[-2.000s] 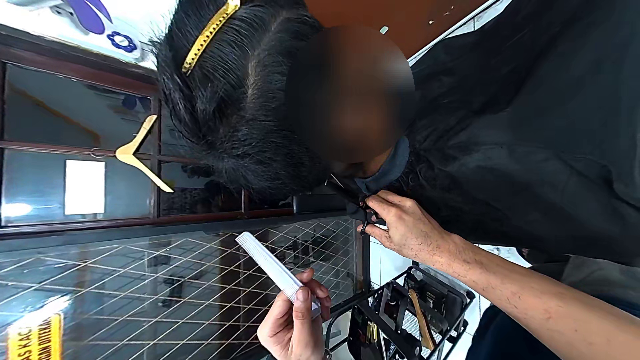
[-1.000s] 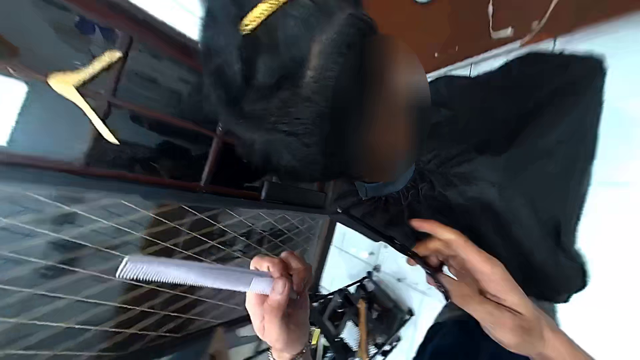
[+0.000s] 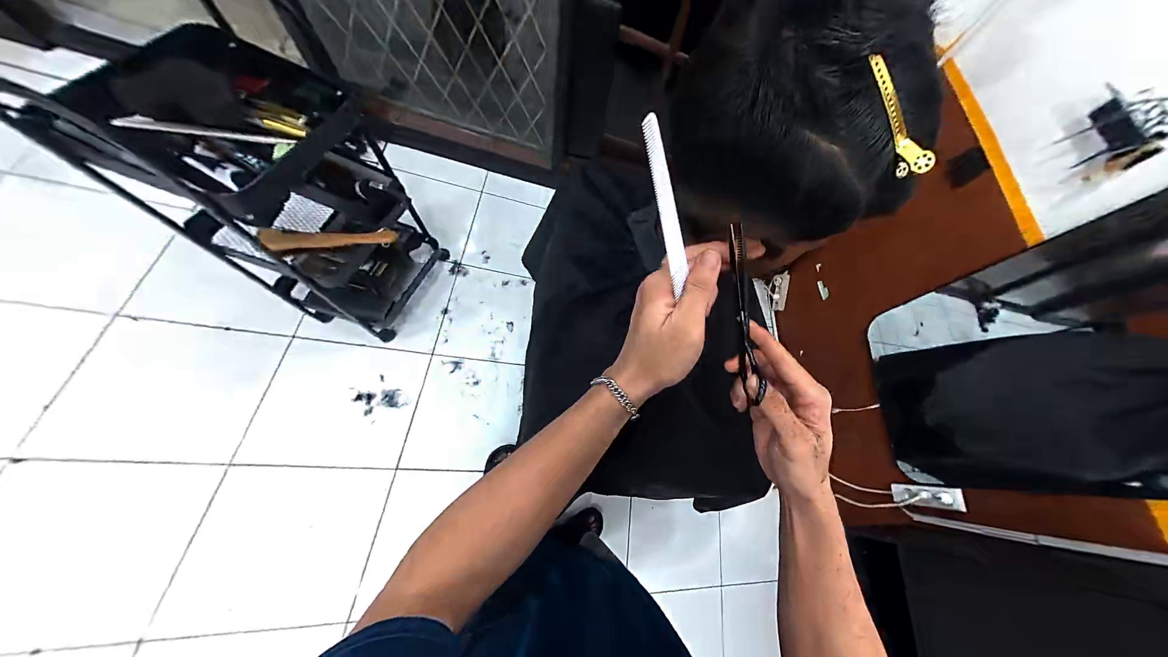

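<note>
My left hand (image 3: 671, 319) holds a white comb (image 3: 666, 201) upright between thumb and fingers, its fingertips close to the side of a seated person's head. In my right hand (image 3: 789, 411) are black thinning scissors (image 3: 741, 310), with the toothed blade pointing up at the edge of the dark hair (image 3: 776, 119) near the ear. Whether the blades touch hair I cannot tell. A yellow sectioning clip (image 3: 894, 114) lies in the hair on the right side of the head. The person wears a black cape (image 3: 593, 338).
A black wheeled trolley (image 3: 228, 196) with tools and a wooden-handled brush (image 3: 327, 239) stands at the left. Cut hair (image 3: 379, 398) lies on the white floor tiles. At the right are a mirror (image 3: 1013, 365), a brown panel and a power socket (image 3: 929, 497) with cables.
The view has swung round a lot. My left hand with the comb and my right hand with the scissors have come close together beside the head; one second ago they were farther apart.
</note>
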